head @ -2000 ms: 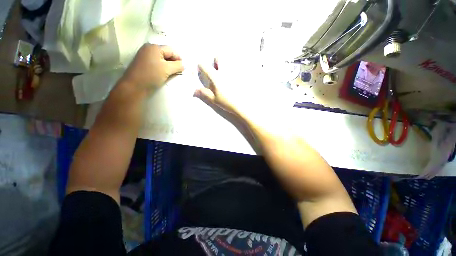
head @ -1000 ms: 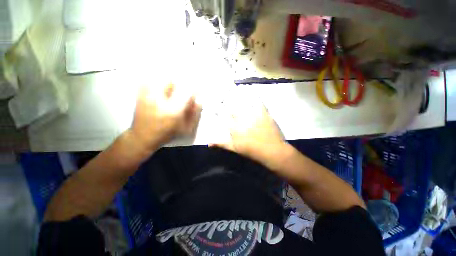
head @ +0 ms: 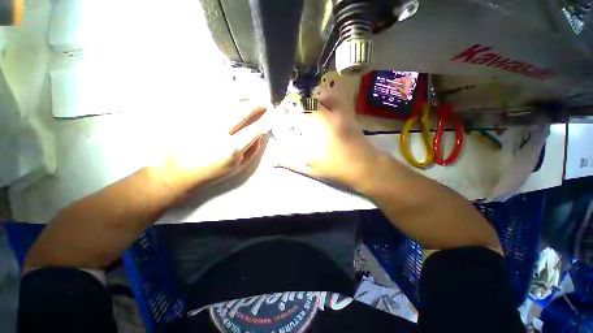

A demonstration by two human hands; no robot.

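Note:
My left hand (head: 218,146) lies on the white table just left of the sewing machine's needle area (head: 292,104), fingers pointing at it. My right hand (head: 325,143) is at the right side of the needle area, under the machine head. Strong glare washes out both hands' fingers. Any fabric piece between them cannot be made out, so I cannot tell what they hold. The ribbed tension knob (head: 355,54) is above the right hand. The stack of white cut pieces (head: 83,91) lies on the table at the left.
A smartphone in a red case (head: 393,89) lies under the machine arm with red lettering (head: 500,62). Scissors with yellow and red loops (head: 447,140) are beside it. Cream cloth (head: 26,123) lies at the far left. Blue crates (head: 513,224) are below the table's front edge (head: 286,216).
The view has shifted, so the machine head shows larger. Both hands have moved from the table's front edge up to the needle area.

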